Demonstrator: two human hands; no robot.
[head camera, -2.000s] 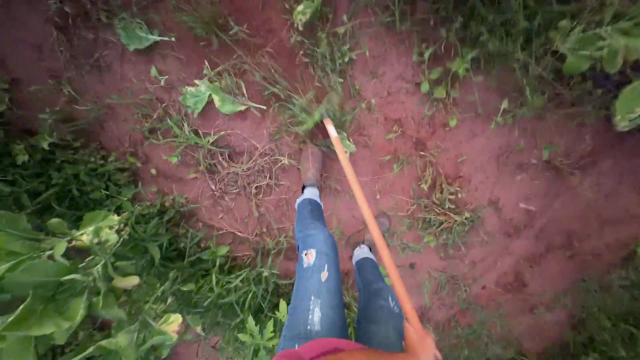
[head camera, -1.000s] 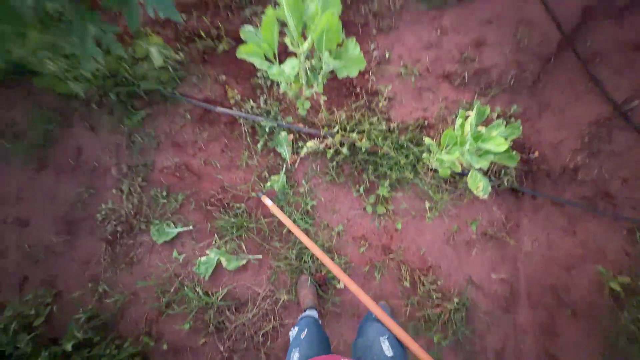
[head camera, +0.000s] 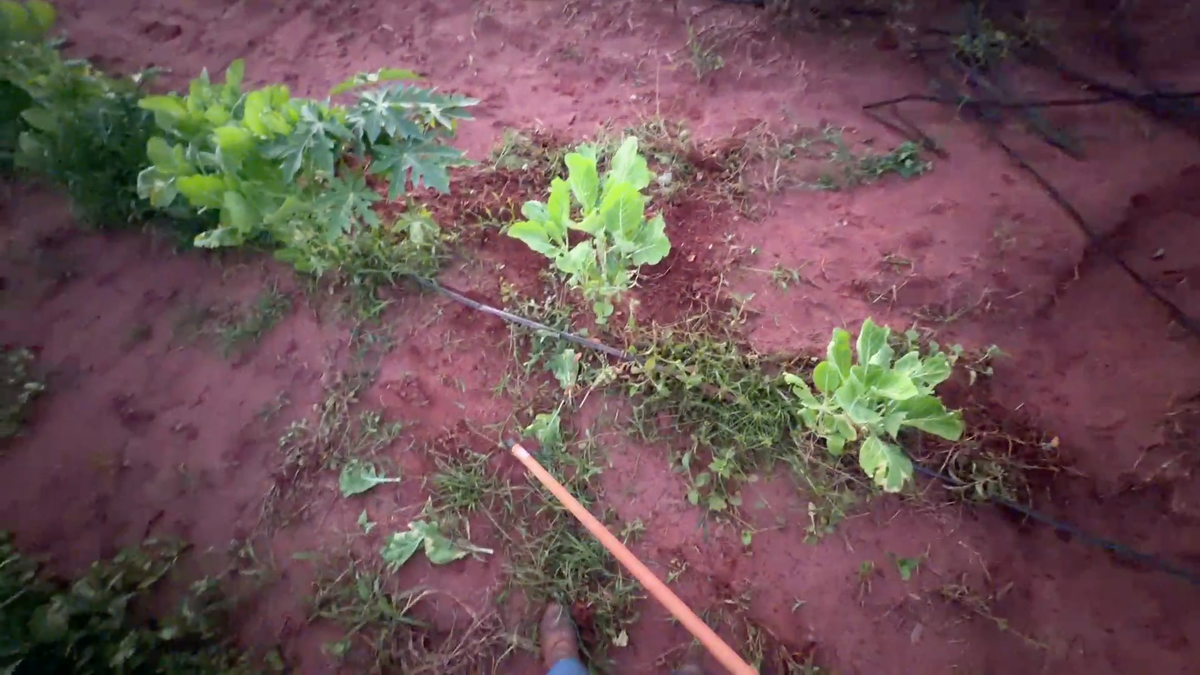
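An orange pole (head camera: 630, 561), probably a tool handle, slants up and left from the bottom edge; its far tip lies over red soil and grass. Neither of my hands shows now, so what holds the pole's near end is hidden below the frame. Beyond the tip grows a light green leafy plant (head camera: 600, 220), and a second leafy plant (head camera: 877, 398) stands to the right. Between them lies a heap of pulled or low weeds (head camera: 717, 389). A brown boot (head camera: 559, 637) is at the bottom, left of the pole.
A black drip line (head camera: 525, 322) runs past both plants. Denser bushy plants (head camera: 234, 159) grow at upper left. Detached leaves (head camera: 427, 542) lie on the soil at lower left. Dark thin lines or branches (head camera: 1059, 192) cross the upper right. Dark foliage (head camera: 84, 609) fills the lower left corner.
The view has tilted up and forward. A hand on the pole's near end showed at the bottom two seconds ago and is now out of frame.
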